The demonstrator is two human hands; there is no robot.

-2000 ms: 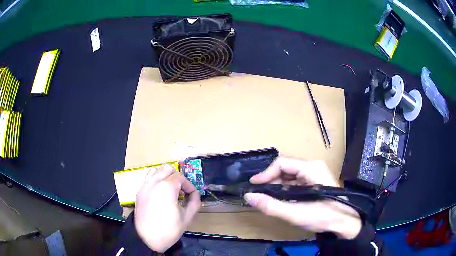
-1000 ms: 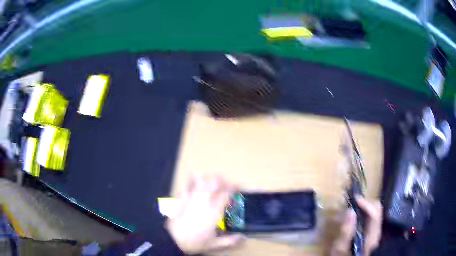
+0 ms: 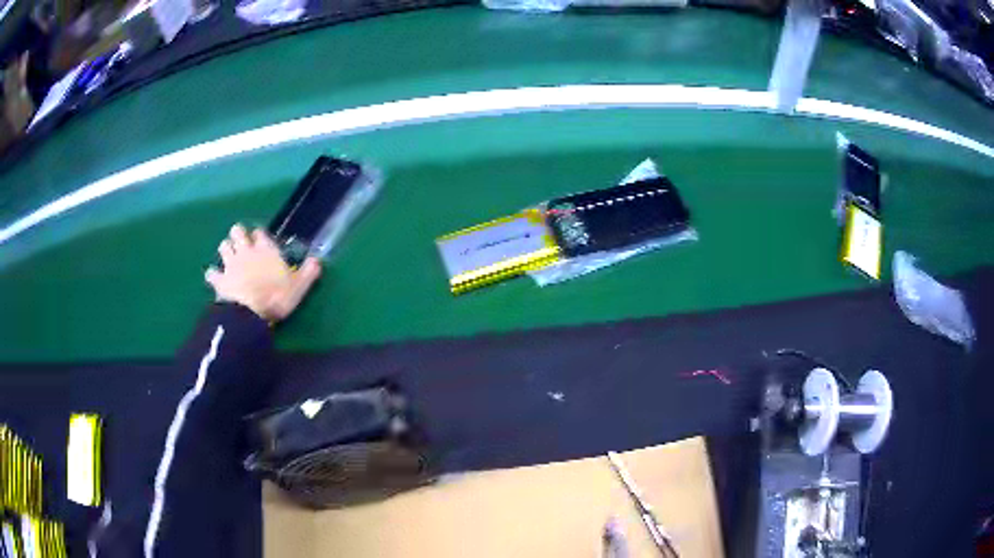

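Observation:
My left hand (image 3: 259, 275) reaches far forward over the green belt. Its thumb and fingers are around the near end of a black case (image 3: 318, 205), which lies tilted on clear wrap. The hand hides that end, and no battery cell shows there. My right hand is not in view. A small blurred tip (image 3: 614, 540) shows at the bottom edge over the cardboard mat (image 3: 480, 518); I cannot tell what it is.
A black case (image 3: 621, 216) joined to a yellow-edged cell (image 3: 496, 251) lies mid-belt; another unit (image 3: 863, 207) lies right. The fan (image 3: 338, 447), tweezers (image 3: 643, 507), solder feeder (image 3: 812, 507) and cell stacks (image 3: 22, 480) are on the bench.
The view has shifted forward over the belt. My left hand has moved from the work on the mat to the case on the belt. My right hand has left the view.

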